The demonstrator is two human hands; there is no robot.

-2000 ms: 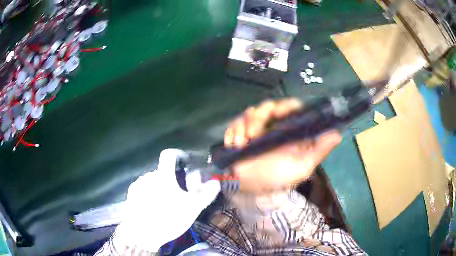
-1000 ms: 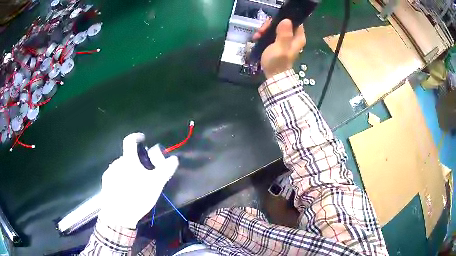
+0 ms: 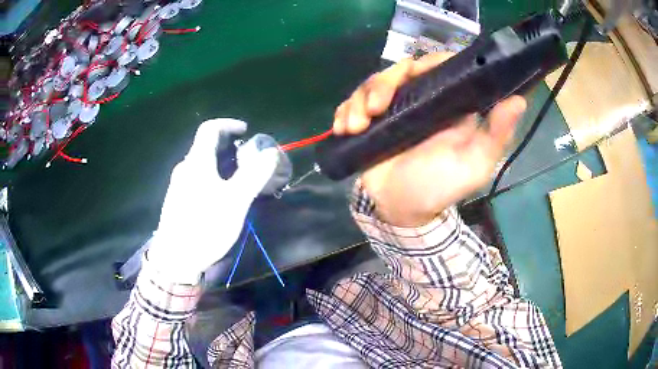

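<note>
My left hand, in a white glove, grips the end of a tube housing and the round wired unit at that end. The housing is mostly hidden under the glove. My bare right hand holds a black electric screwdriver. Its thin bit points down-left, with the tip at the round unit's edge. Red lead wires run from the unit to my right fingers, which hide their ends. Two blue wires hang below my left hand. Whether a screw is on the tip is too small to tell.
A pile of round units with red wires lies at far left. A silver-grey screw box stands behind the screwdriver. Cardboard sheets lie at right, with a black cord beside them. Bars lie at the left edge.
My right hand has come back from the screw box with the screwdriver to the round unit. My left hand has moved up and right with the housing. The red wires now reach my right fingers.
</note>
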